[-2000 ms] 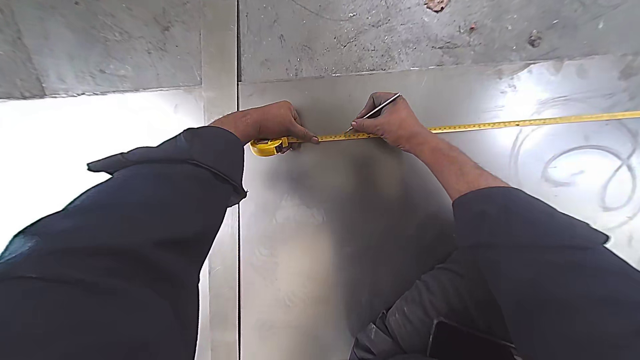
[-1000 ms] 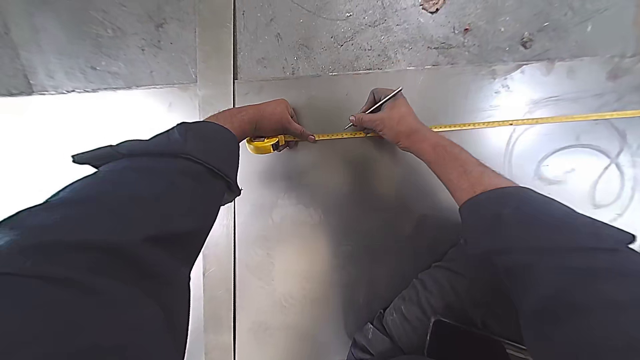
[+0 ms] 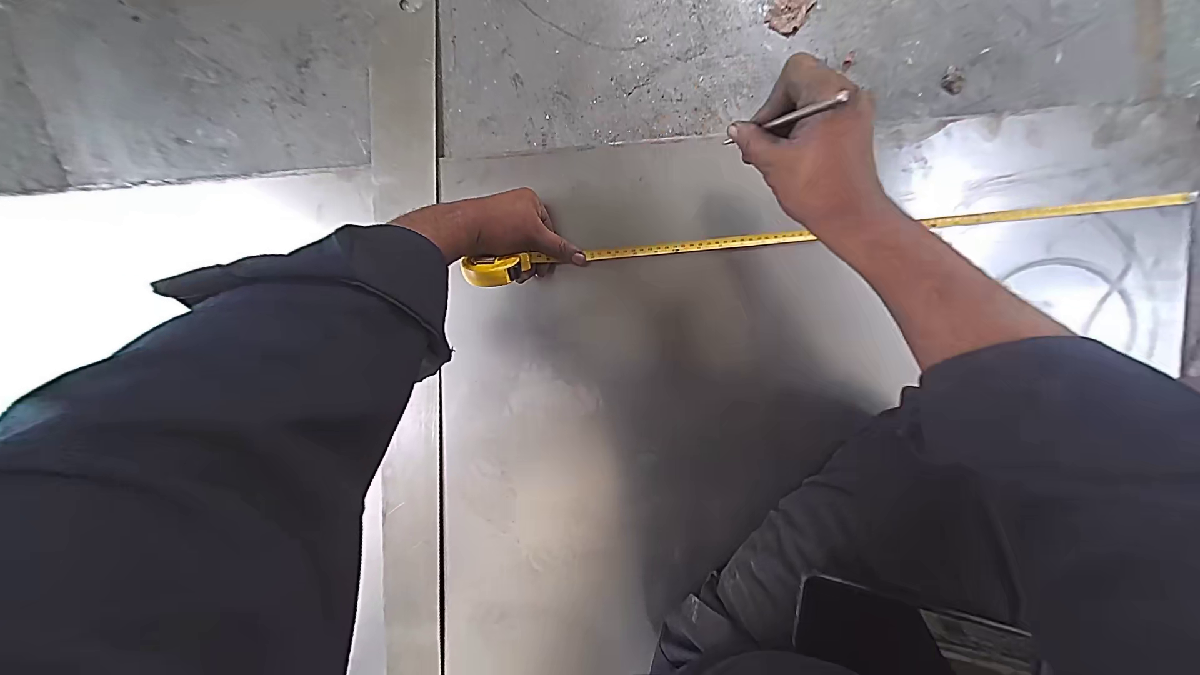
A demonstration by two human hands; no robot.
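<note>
A yellow tape measure [image 3: 489,270] rests at the left part of a shiny metal sheet [image 3: 562,450], its blade [image 3: 694,246] pulled out to the sheet's right edge. Round the case and the near end of the blade is my left hand [image 3: 516,227], with the thumb on the blade. My right hand [image 3: 820,141] grips a thin metallic scriber or pen [image 3: 806,111], above the blade near the sheet's far edge. The tool's tip points left. My right forearm crosses over the blade and hides a part of it.
A narrow metal strip [image 3: 408,469] runs along the sheet's left edge, with a dark gap between them. Beyond the sheet lies a scuffed grey metal surface [image 3: 600,75] with a brown flake [image 3: 787,14] on it. A dark flat device [image 3: 862,628] is by my leg at the bottom.
My right hand, with the pointed tool, has moved up and right, away from the tape blade where it was before. My left hand stays on the tape measure.
</note>
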